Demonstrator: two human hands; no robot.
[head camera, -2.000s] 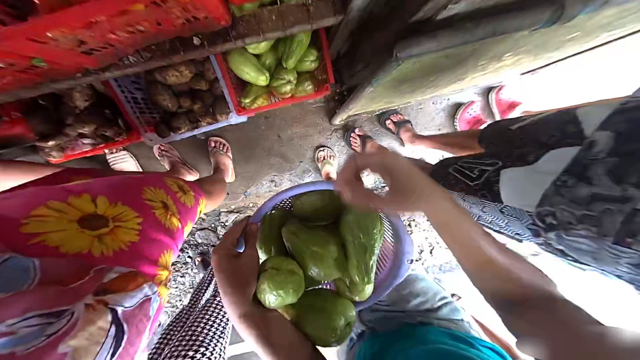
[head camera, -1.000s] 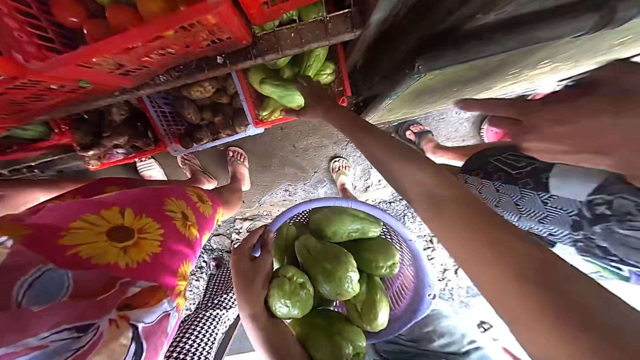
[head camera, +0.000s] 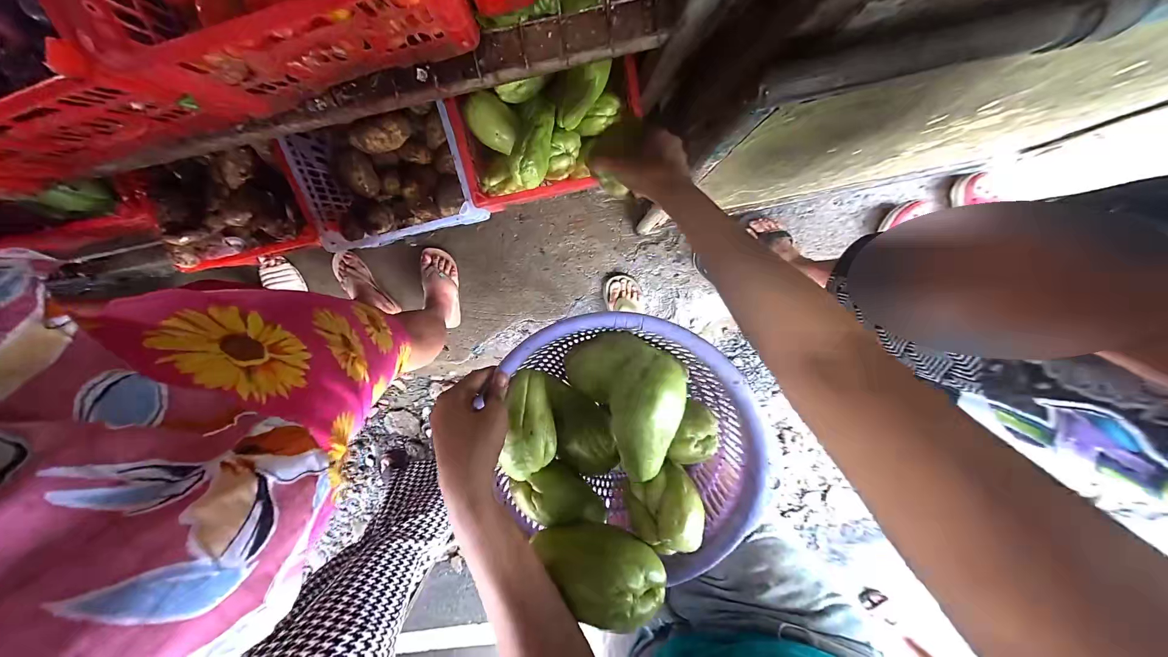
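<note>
My left hand (head camera: 470, 424) grips the left rim of a round purple plastic basket (head camera: 753, 456). Several green chayotes (head camera: 650, 415) lie in the basket, one large one (head camera: 602, 575) at its near edge beside my left forearm. My right arm is stretched forward, and my right hand (head camera: 652, 164) is at the right end of a red plastic crate (head camera: 538, 194) of chayotes (head camera: 532, 151). A dark green shape shows by its blurred fingers; whether they are closed on a chayote is not clear.
Brown root vegetables (head camera: 379, 169) fill a pale purple crate (head camera: 411, 233) left of the chayotes. Red crates (head camera: 246, 59) stand on the rack above. A person in a pink flowered garment (head camera: 228, 365) is at left; another person's blurred arm (head camera: 1004, 274) is at right. Sandalled feet (head camera: 441, 283) stand between.
My right hand was above the basket two seconds ago, then over the chayote crate; now it is at the crate's right end. The chayotes in the basket lie differently. My left hand keeps its hold.
</note>
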